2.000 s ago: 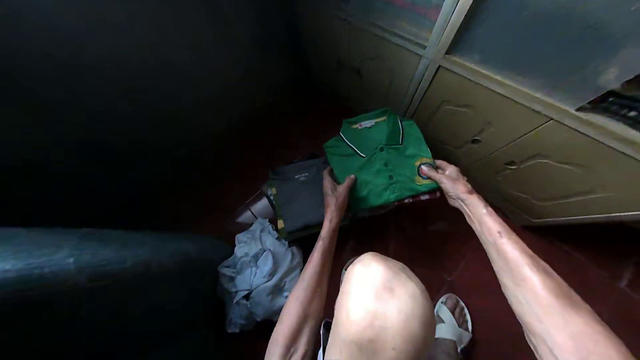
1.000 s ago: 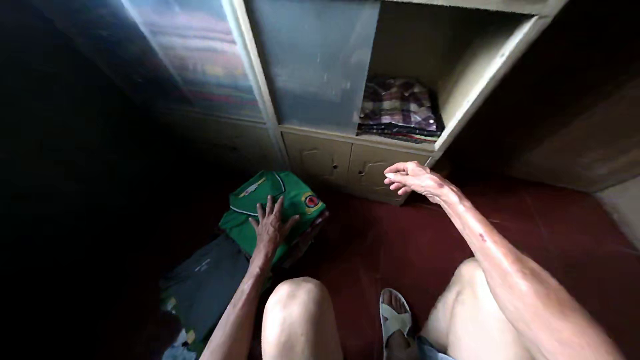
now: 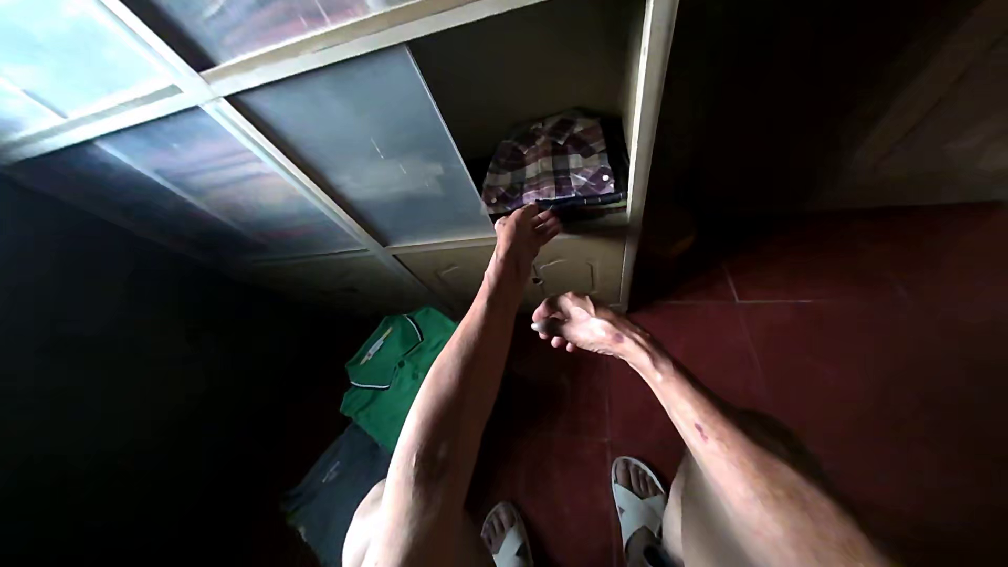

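Note:
My left hand reaches to the front edge of a cabinet shelf, its fingertips at the lower edge of a folded plaid shirt; whether they touch it I cannot tell. The shirt lies on top of other folded cloth. Below and to the right, my right hand hangs in the air before the cabinet's lower door, fingers loosely curled, with no object visible in it. A folded green polo shirt lies low at the left, partly behind my left forearm, and a dark grey garment is beside it.
A frosted glass pane covers the cabinet left of the open shelf section. Under the shelf is a cream cabinet door with a small knob. The cabinet's right upright stands beside the plaid shirt. Red floor tiles extend to the right.
My left hand has left the green polo shirt, where it rested one second ago, and moved to the shelf. Two seconds ago both hands held that shirt. The view has swung right.

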